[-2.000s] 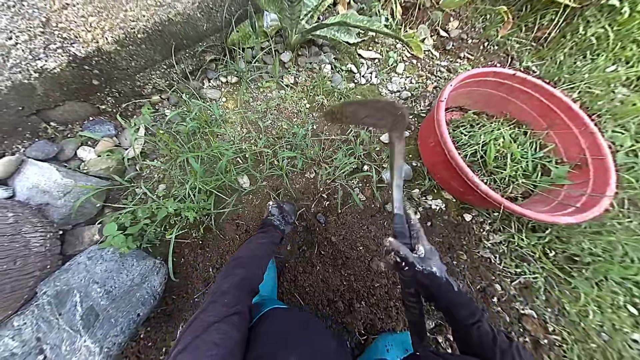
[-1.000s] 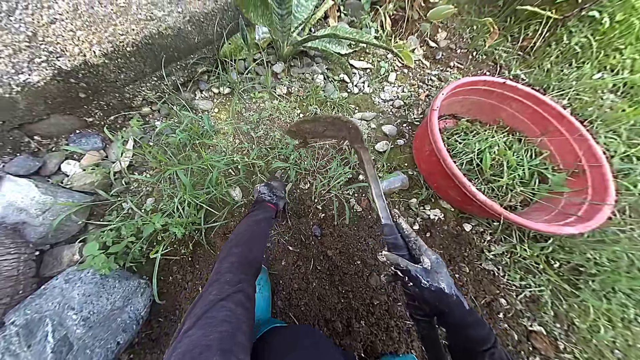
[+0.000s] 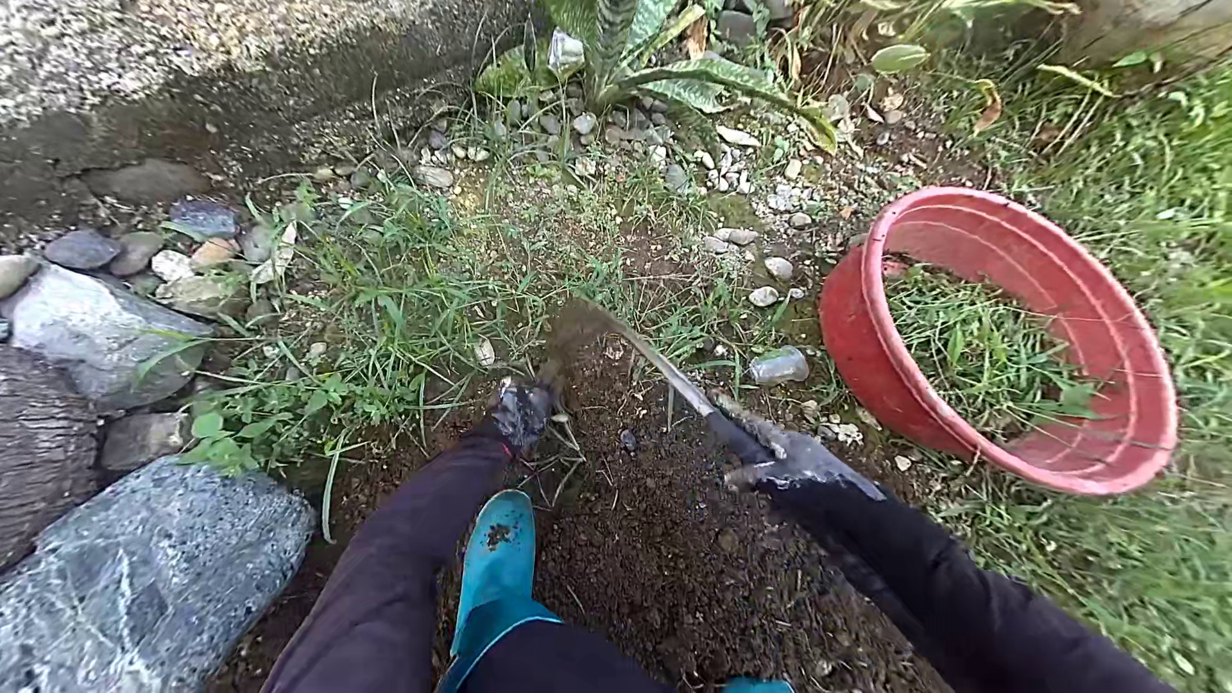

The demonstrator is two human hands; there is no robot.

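Note:
My right hand (image 3: 799, 460), in a muddy glove, grips the dark handle of a curved-bladed sickle (image 3: 664, 364). The sickle points up and to the left, and its soil-brown blade is blurred beside my left hand (image 3: 523, 412). That hand, gloved and muddy too, is low at the edge of the weeds (image 3: 385, 298), close to some loose grass stems; whether its fingers hold any is not clear. Beneath and right of it lies dark bare soil (image 3: 674, 539). To the right a red plastic tub (image 3: 852, 337) leans at a tilt with cut grass (image 3: 972, 346) inside.
Large rocks (image 3: 154, 568) and smaller stones line the left side, below a rough concrete edge (image 3: 241, 125). A broad-leaved plant (image 3: 611, 58) grows at the top among pebbles. A clear plastic cup (image 3: 780, 366) lies near the tub. My teal boot (image 3: 498, 553) stands on the soil.
The sickle blade has come down and toward me, from above my left hand to right beside it. Loose stems now show by that hand. My right hand has kept its grip on the handle.

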